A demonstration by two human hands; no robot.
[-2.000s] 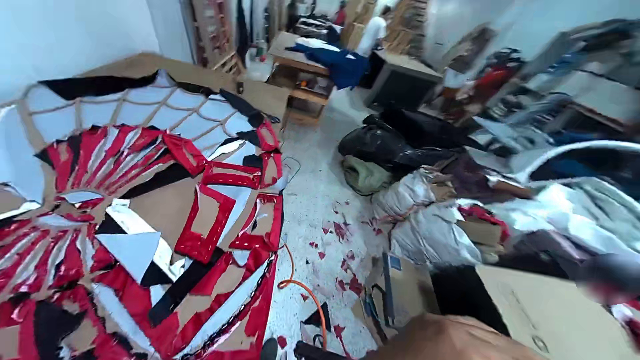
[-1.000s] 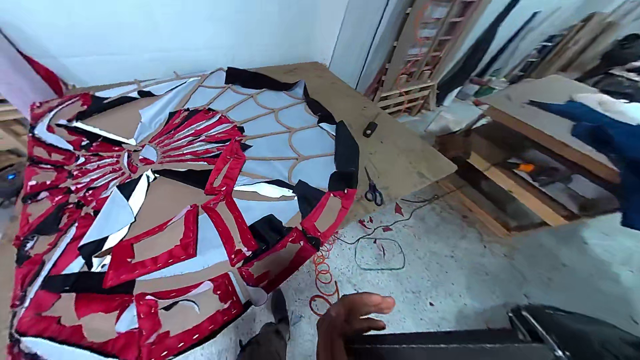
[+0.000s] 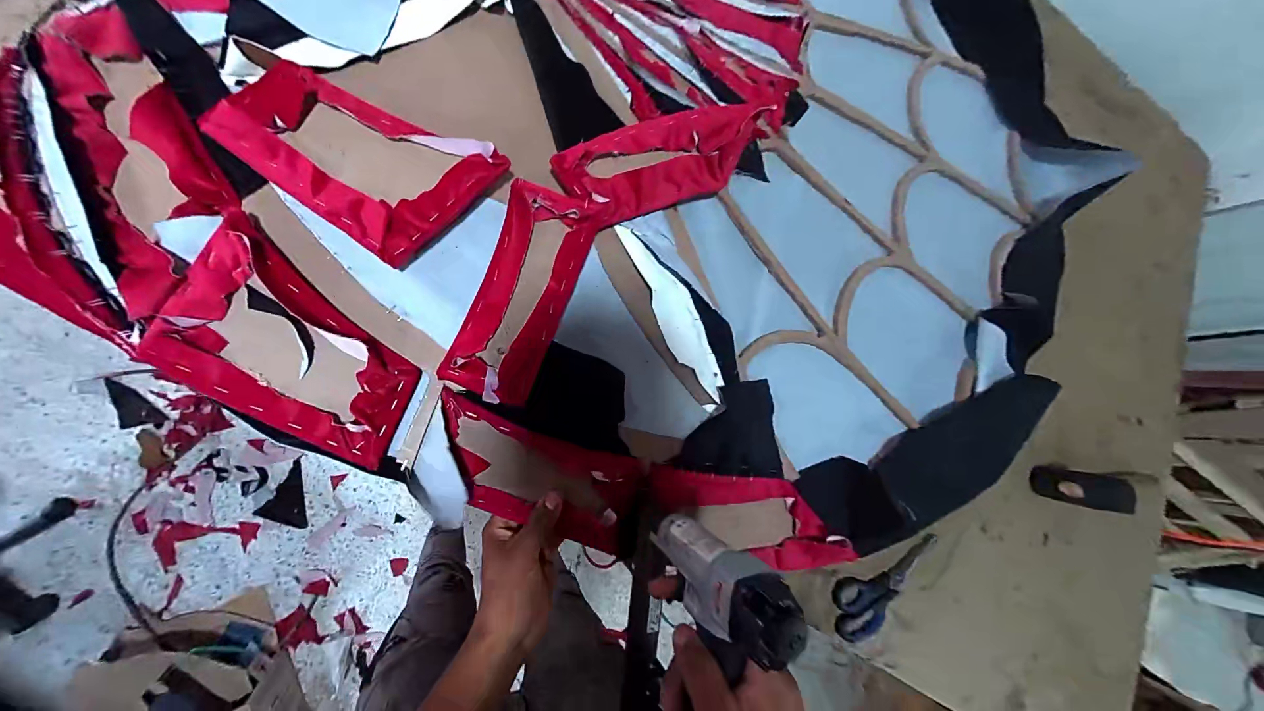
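Observation:
My left hand [image 3: 520,573] pinches the lower edge of a red fabric-wrapped panel [image 3: 538,472] with a tan board centre, thumb on top. My right hand [image 3: 726,671] grips a grey and black power tool [image 3: 726,583], seemingly a staple gun, whose nose touches or nearly touches the panel's right end. A second red-edged panel [image 3: 741,506] lies just to the right of the nose. More red-wrapped pieces [image 3: 355,158] with stitch-like staples lie above, among black fabric [image 3: 731,430] and pale blue sheeting [image 3: 869,385] crossed by tan web-shaped strips.
Dark-handled scissors [image 3: 869,597] and a black object with an oval opening [image 3: 1081,489] lie on the brown board [image 3: 1047,592] at right. Red and black scraps [image 3: 197,494] litter the speckled floor at left, near a dark hose or cable [image 3: 118,563] and an opened cardboard box [image 3: 207,662].
The view has swung down close over the layered piece. My left hand now holds a red panel's edge and my right hand a power tool; one second ago one visible hand was raised with fingers apart.

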